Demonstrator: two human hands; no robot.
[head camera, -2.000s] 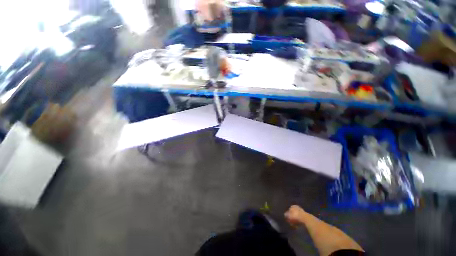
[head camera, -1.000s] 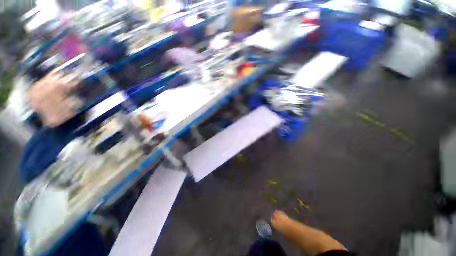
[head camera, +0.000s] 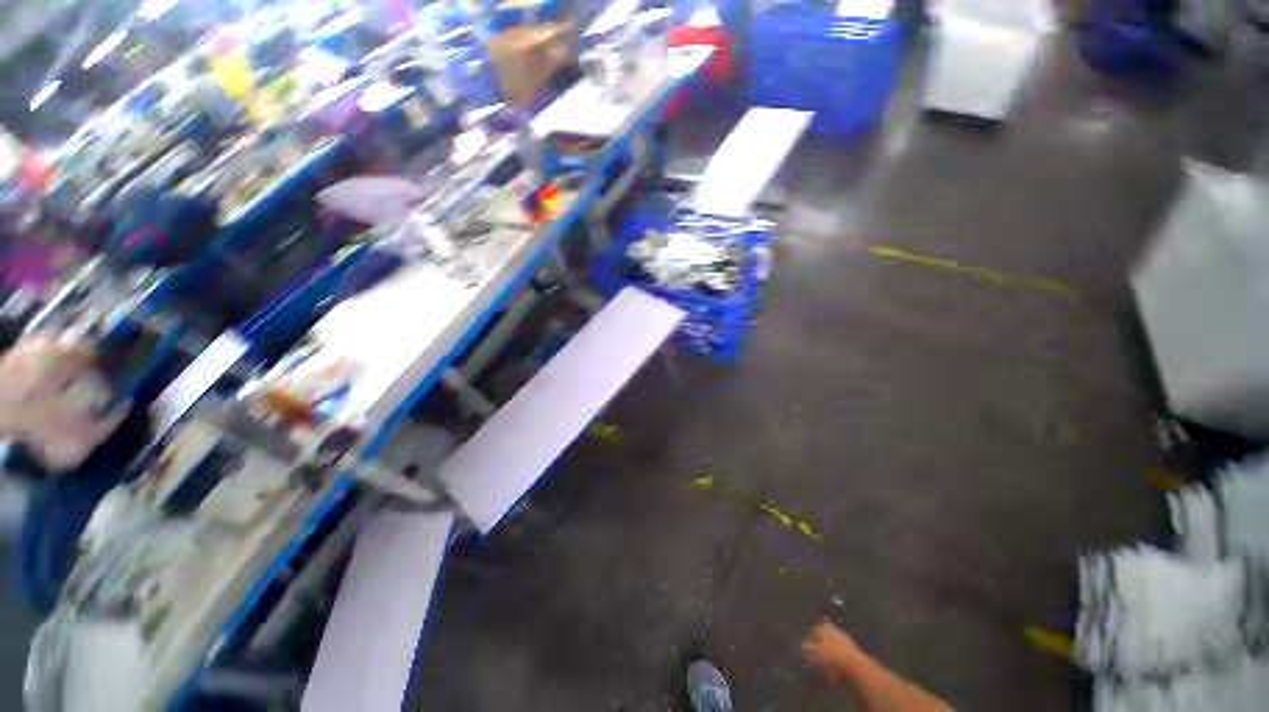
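My right hand (head camera: 831, 647) hangs low at the bottom of the view over the grey floor, small and blurred; I cannot tell whether its fingers are closed or hold anything. My left hand is not in view. Nearest in front are two long pale benches, one (head camera: 564, 408) reaching up toward a blue crate (head camera: 724, 328), the other (head camera: 376, 612) cut off by the bottom edge. The crate holds a tangled heap of small white pieces (head camera: 682, 260).
A long white, blue-edged sewing table (head camera: 404, 327) with blurred items runs along the left. A person in pink and dark blue (head camera: 56, 403) is at far left. White stacks (head camera: 1169, 612) and a large white block (head camera: 1211, 299) stand right. Yellow lines mark the floor. A shoe (head camera: 708, 684) shows below.
The view has swung to the right, so the table, benches and crate have shifted left and the white stacks have come into fuller view. My right hand stays low.
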